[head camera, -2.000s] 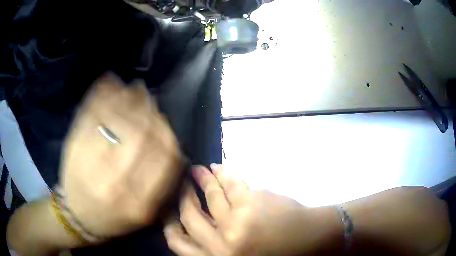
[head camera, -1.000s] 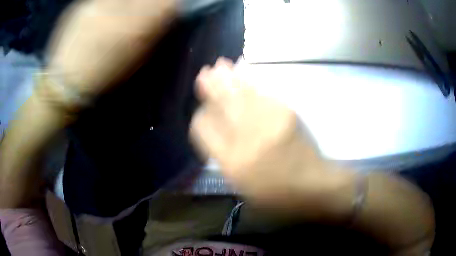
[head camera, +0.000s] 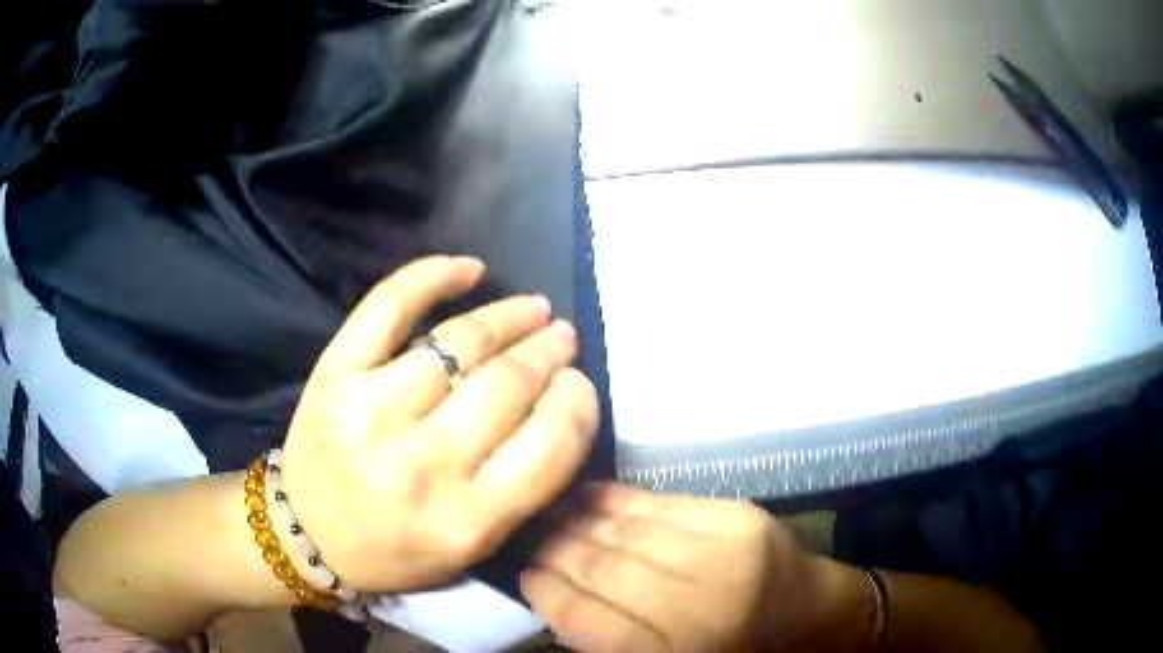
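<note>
Shiny black lining cloth (head camera: 383, 166) lies in soft folds over the left half of the view. A matte dark seam edge (head camera: 588, 293) runs down its right side. My left hand (head camera: 446, 434), with a ring and bracelets, lies palm down on the cloth near this edge. Its thumb is apart and nothing is seen gripped. My right hand (head camera: 663, 568) is just below and right, at the cloth's lower edge by the table front. Its fingers are bent around the dark cloth; the fingertips are partly hidden.
Black thread snips (head camera: 1065, 140) lie at the upper right on the beige machine bed (head camera: 791, 89). The white tabletop (head camera: 867, 293) is in front of it. A marked ruler strip (head camera: 816, 462) follows the front edge. A white piece (head camera: 115, 408) shows at left under the lining.
The view has shifted down, so the presser foot and grey knob are out of view. My left hand has come back from the upper left onto the cloth beside my right hand. The lining lies spread.
</note>
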